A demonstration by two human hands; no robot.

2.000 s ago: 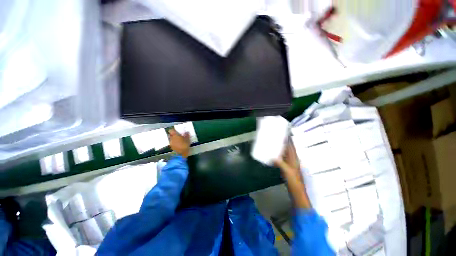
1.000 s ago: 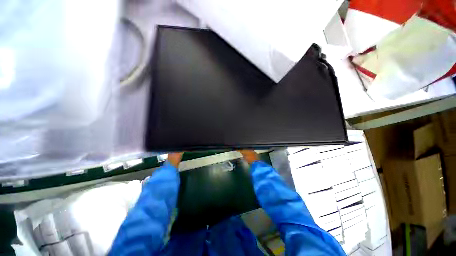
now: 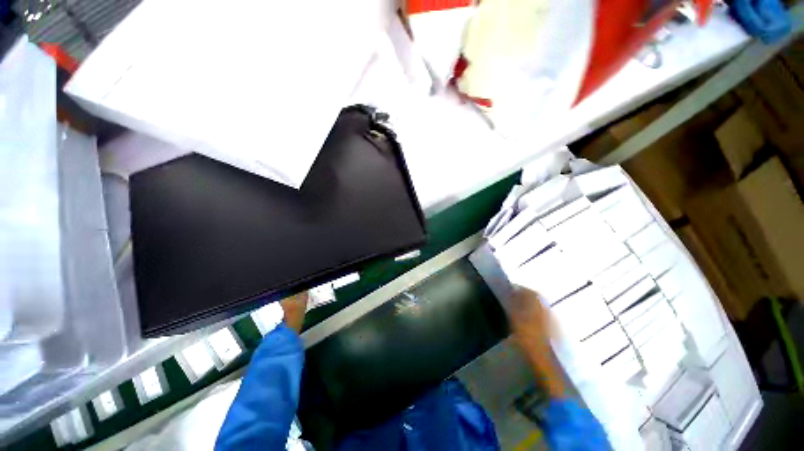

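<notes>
My left hand (image 3: 295, 310) is over the green conveyor belt (image 3: 472, 213), partly hidden under the edge of the black panel; its fingers and any hold cannot be told. Small white boxes (image 3: 198, 358) lie spaced on the belt to its left, and a few more beside it. My right hand (image 3: 527, 321) is blurred, at the near left edge of the right-hand bin (image 3: 749, 401), which is full of rowed white boxes. I cannot tell whether it holds anything. The dark-green ledge (image 3: 405, 352) with a small white mark lies between my hands.
The black flat panel (image 3: 273, 229) juts over the belt from the white shelf (image 3: 547, 110). A large white box (image 3: 238, 70) covers part of it. Clear plastic trays (image 3: 84, 264) stand at left. A red-and-white bag (image 3: 564, 48) is on the shelf. Brown cartons (image 3: 767, 220) stand at right.
My right hand has moved from the belt area to the right-hand bin; the white box seen in it two seconds ago no longer shows. The view has tilted. My left hand stays at the belt.
</notes>
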